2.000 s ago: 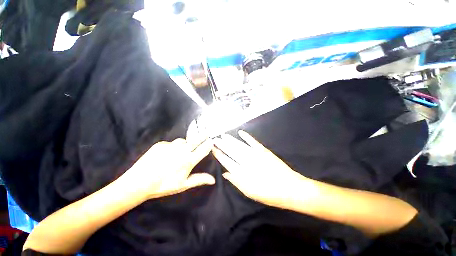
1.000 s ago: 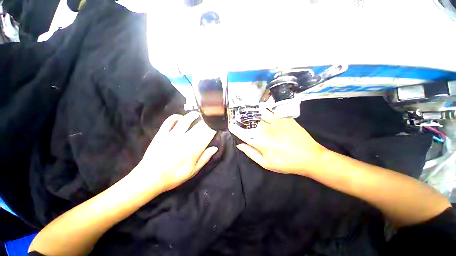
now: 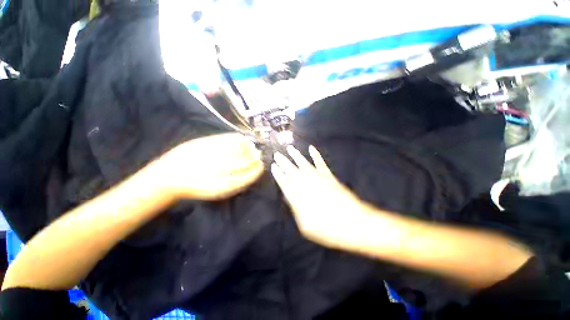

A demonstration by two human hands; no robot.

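A large black cloth (image 3: 387, 169) covers the machine bed and hangs down in front of me. The white sewing machine head (image 3: 250, 31) with a blue stripe stands above it, with its presser foot area (image 3: 275, 122) over the cloth. My left hand (image 3: 219, 165) lies on the cloth just left of the foot, blurred, its fingers curled and their tips hidden, so its grip cannot be told. My right hand (image 3: 319, 194) lies flat on the cloth just right of and below the foot, fingers apart, holding nothing.
Blue crate parts (image 3: 175, 314) show below the cloth at the bottom edge. A clear plastic bag (image 3: 544, 134) hangs at the right, beside thin pink and blue items (image 3: 514, 114). More dark cloth (image 3: 34, 34) is at the upper left.
Against one second ago, the machine appears farther up and tilted in view. My right hand has drawn back from under the head and flattened. My left hand has curled closer.
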